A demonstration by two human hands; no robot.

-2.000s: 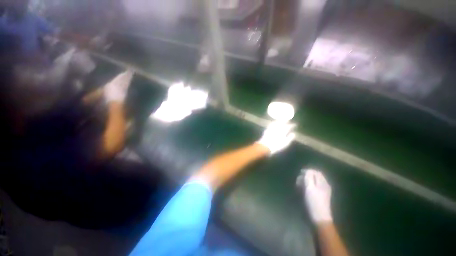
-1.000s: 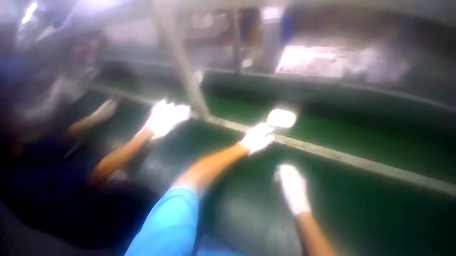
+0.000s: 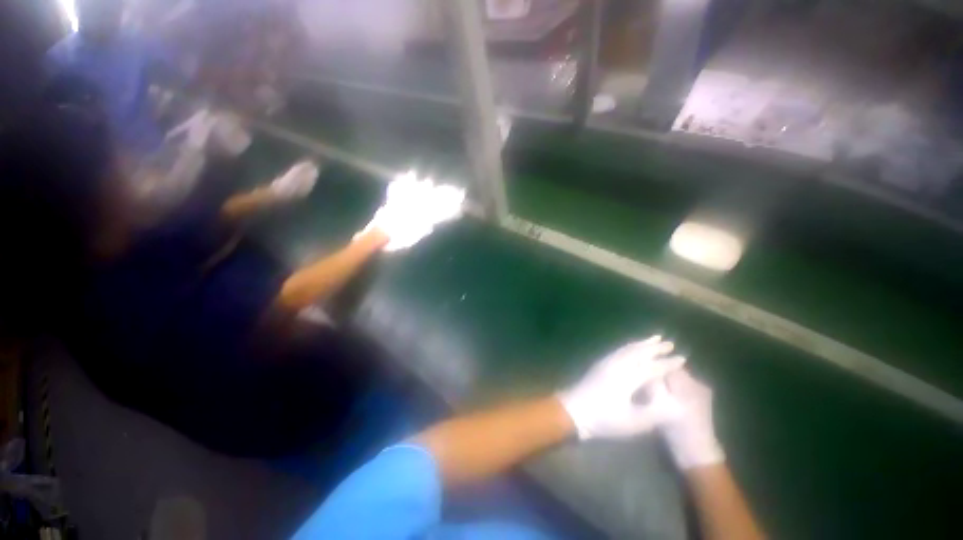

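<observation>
My left hand, in a white glove, is over the near green bench at lower centre. Its fingers point right and meet my right hand. My right hand, also in a white glove, is beside it with its fingertips touching or overlapping the left. I cannot tell whether anything small is between them. A white rounded oblong part lies alone on the green conveyor belt, beyond the pale divider rail, apart from both hands.
The pale divider rail runs diagonally between bench and belt. An upright post rises from it. A neighbour's gloved hand, blurred by glare, is at the rail left of the post. Another gloved hand is further left.
My left hand has drawn back from the white part and rail to meet my right hand. The white part appears further right; the camera view has also shifted.
</observation>
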